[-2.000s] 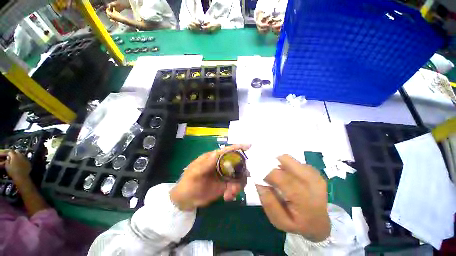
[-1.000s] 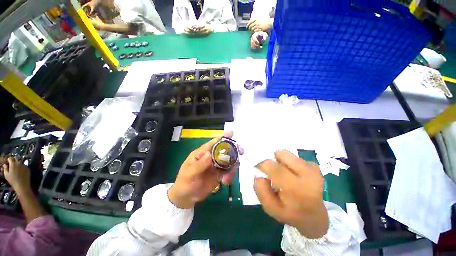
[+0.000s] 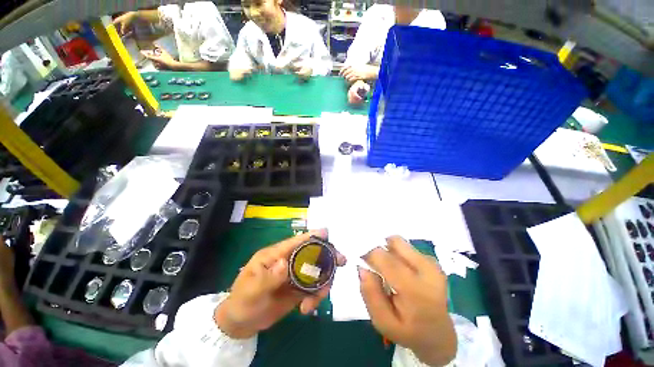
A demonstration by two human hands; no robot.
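My left hand (image 3: 269, 287) holds a round watch head (image 3: 312, 264) by its rim above the green mat. Its dark metal rim surrounds a gold and dark face with a pale patch, perhaps a reflection, low on it. My right hand (image 3: 409, 297) is just to the right, apart from the watch head, with thumb and fingers curled close together. Something small and whitish shows at its fingertips; I cannot tell what it is or whether it is gripped.
A black tray (image 3: 252, 188) with gold-looking parts stands beyond my hands. Another black tray (image 3: 93, 315) with clear round pieces and a plastic bag (image 3: 125, 208) is left. A blue crate (image 3: 466, 107) stands on white paper. A black tray (image 3: 495, 251) is right. People in pale smocks sit opposite.
The view has tilted up, showing more of the people opposite. The watch head's face now shows more squarely to me. My right hand stays beside it, its fingers slightly shifted.
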